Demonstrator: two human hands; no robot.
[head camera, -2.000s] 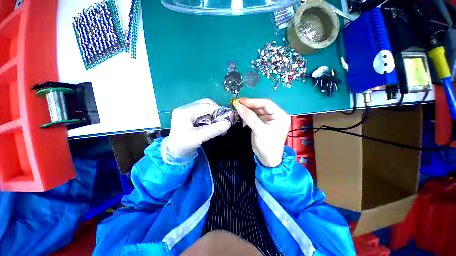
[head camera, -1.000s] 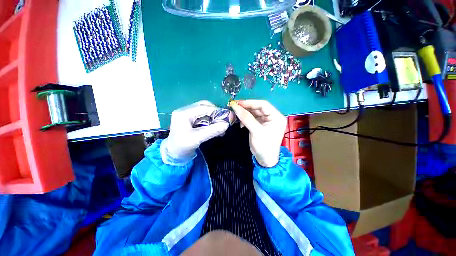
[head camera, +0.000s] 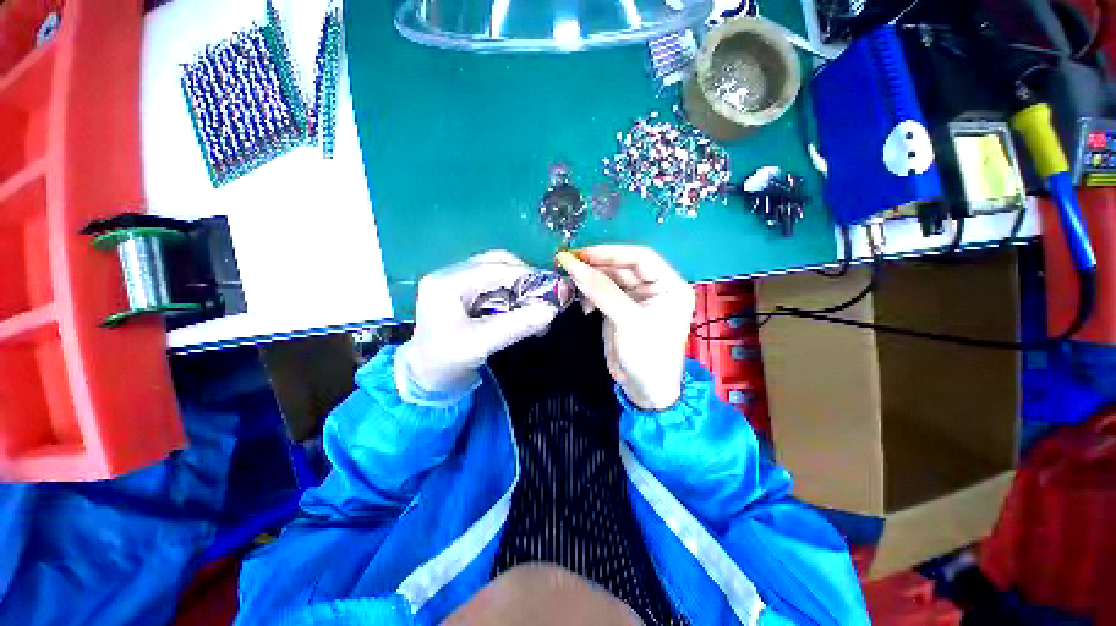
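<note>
My left hand (head camera: 471, 320), in a thin white glove, holds the shiny metallic figure-eight assembly (head camera: 517, 294) at the mat's front edge. My right hand (head camera: 634, 312), which looks bare, pinches a small yellow-orange piece (head camera: 570, 258) between thumb and forefinger at the assembly's right end. Whether the piece touches the assembly cannot be told. A small round dark part (head camera: 563, 208) lies on the green mat (head camera: 465, 159) just beyond my fingertips. A heap of tiny silver-and-reddish components (head camera: 669, 165) lies to its right.
A round pot (head camera: 742, 80), spiky black cluster (head camera: 776, 196), blue box (head camera: 875, 122), sponge tray (head camera: 985, 169) and yellow-blue soldering iron (head camera: 1055, 171) stand right. A solder spool (head camera: 143, 272), red trays (head camera: 92, 355) and patterned sheets (head camera: 245, 104) are left. A clear hood (head camera: 551, 25) hangs above.
The pot, blue box and other things at the right have shifted slightly left in view. Both hands keep their hold, the right fingertips shifting slightly left.
</note>
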